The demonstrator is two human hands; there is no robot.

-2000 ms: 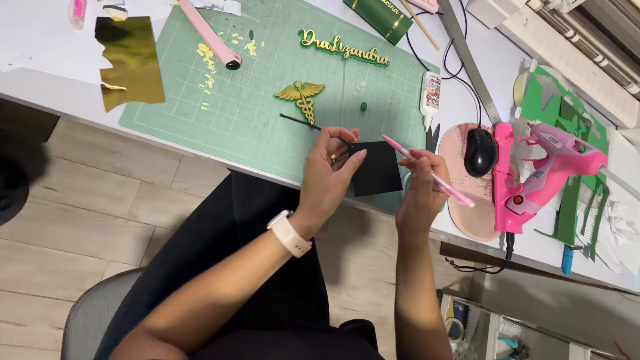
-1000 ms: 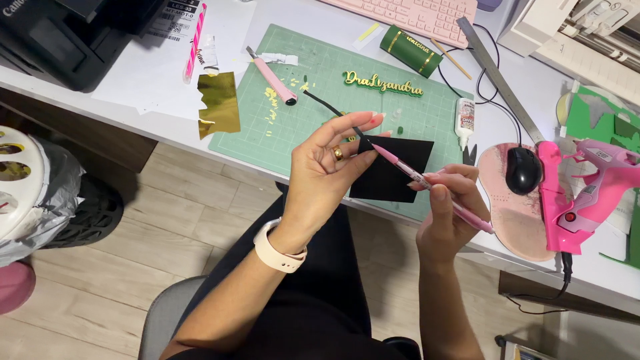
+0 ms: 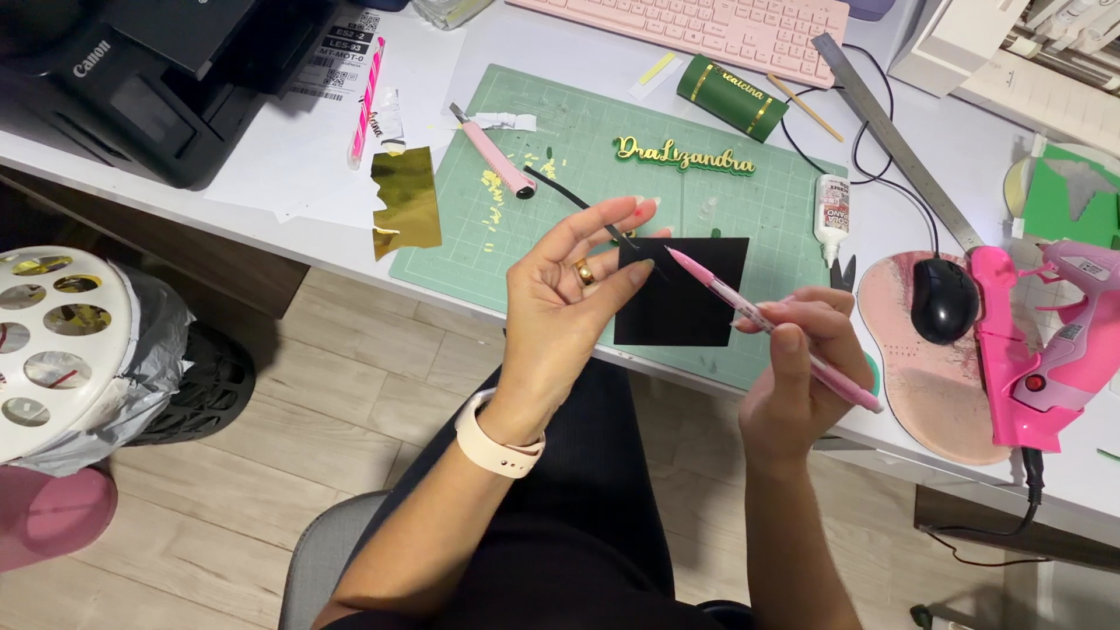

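My left hand (image 3: 573,297) pinches a thin black strip (image 3: 564,192), whose far part reaches up and left toward a pink utility knife (image 3: 494,156). Its thumb lies over the upper left edge of a black square sheet (image 3: 678,306). In my right hand (image 3: 805,376) is a pink pen (image 3: 744,311), its tip above the black sheet. Under these lies a green cutting mat (image 3: 569,245). Gold and green script lettering (image 3: 685,157) rests on the mat beyond my hands, near a green cylinder with gold bands (image 3: 732,98).
At right are a glue bottle (image 3: 831,214), a steel ruler (image 3: 901,144), a black mouse (image 3: 944,300) and a pink glue gun (image 3: 1067,328). Gold foil (image 3: 408,201), a printer (image 3: 131,87) and a lidded bin (image 3: 66,350) are at left. A pink keyboard (image 3: 700,35) lies behind.
Two seconds ago a gold and green caduceus piece showed beside my left hand; that hand now covers the area. The pen's tip has moved from the sheet's top right toward its top left. The view has shifted left.
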